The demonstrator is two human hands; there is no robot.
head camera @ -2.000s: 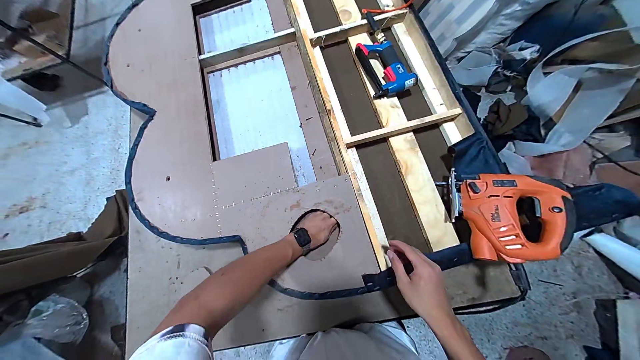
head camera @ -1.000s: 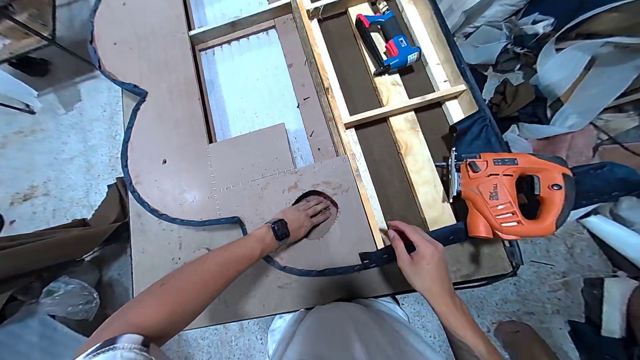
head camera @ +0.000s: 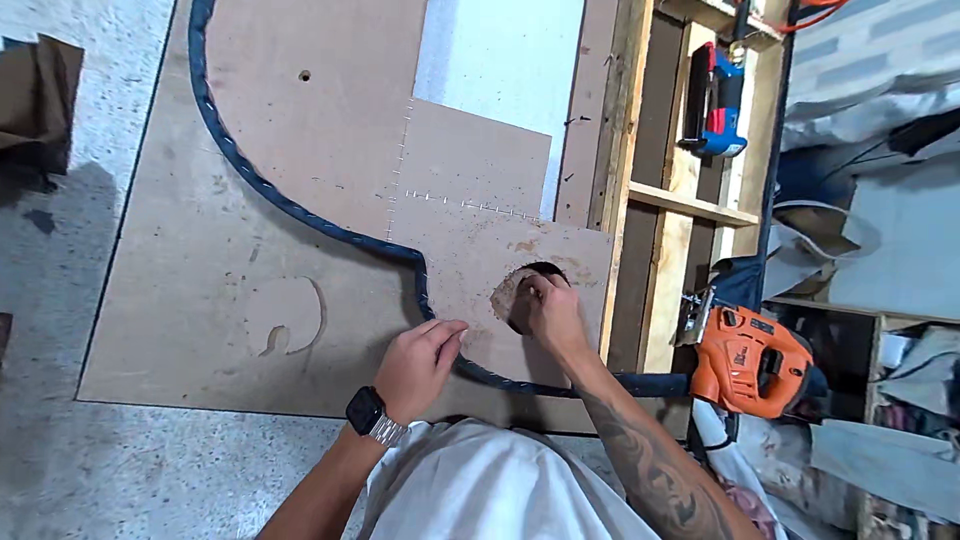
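A thin brown board [head camera: 322, 120] has a dark fabric edging strip [head camera: 300, 214] stapled along its curved edge. Near its lower right is a rough round hole [head camera: 517, 319]. My right hand [head camera: 555, 311] is at this hole, fingertips bent over the opening; whether they pinch anything is hidden. My left hand [head camera: 416, 367], with a watch on the wrist, rests by the edging left of the hole, thumb and fingertips together at the board; a held thing cannot be made out. Rows of staples [head camera: 472, 204] join a rectangular panel [head camera: 476, 157] to the board.
An orange jigsaw [head camera: 750, 364] lies at the lower right corner of the wooden frame [head camera: 694, 202]. A blue and red air stapler [head camera: 716, 101] rests on the slats. Below the board, a larger sheet [head camera: 187, 337] bears a rounded cut shape [head camera: 289, 315]. Scraps of material [head camera: 810, 247] lie at right.
My left hand has left the hole and is now beside the edging. My right hand has moved from the frame's lower corner to the hole. The view has shifted and looks closer.
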